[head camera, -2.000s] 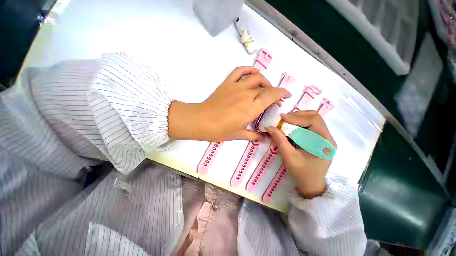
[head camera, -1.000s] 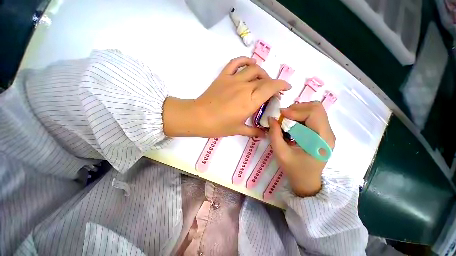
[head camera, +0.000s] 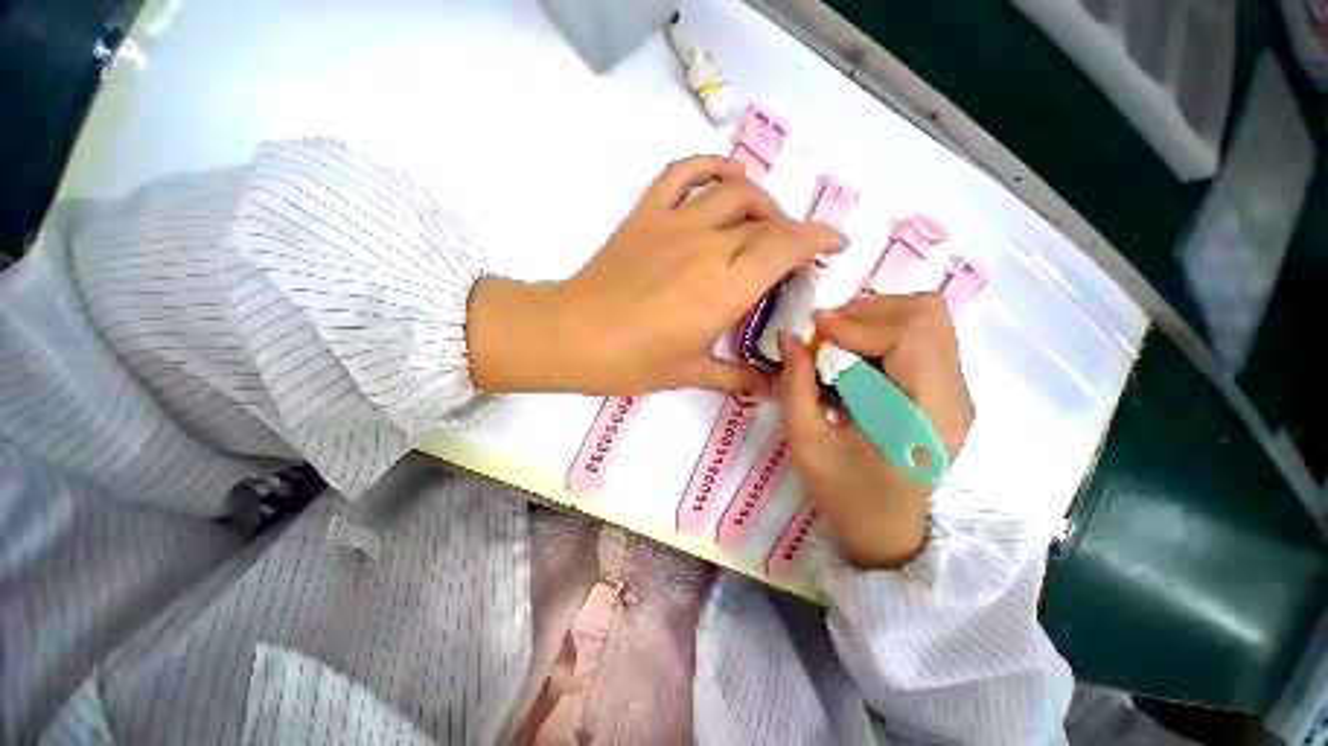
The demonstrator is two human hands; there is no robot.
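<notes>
Several pink smartwatches lie side by side on the white mat [head camera: 481, 131]. My left hand [head camera: 663, 284] spans one watch head [head camera: 757, 328], fingers above and thumb below, holding it by its edges. My right hand [head camera: 881, 423] grips the mint-green cleaning stick [head camera: 891, 420]; its white wrapped tip [head camera: 791, 313] rests on that dark screen. Pink straps with holes [head camera: 717, 464] point toward me, and buckle ends [head camera: 915, 236] point away. My hands hide most of the other watch heads.
A white wrapped swab [head camera: 701, 73] with a yellowish band lies above the watches. A greyish translucent sheet [head camera: 612, 22] is at the mat's far edge. A pale tray [head camera: 1151, 88] and a translucent bag [head camera: 1250, 190] lie beyond. The dark green bench [head camera: 1194, 539] shows at right.
The green handle has swung lower and slightly left, and the white tip has shifted a little on the screen. The whole view has shifted slightly. Both hands keep their hold.
</notes>
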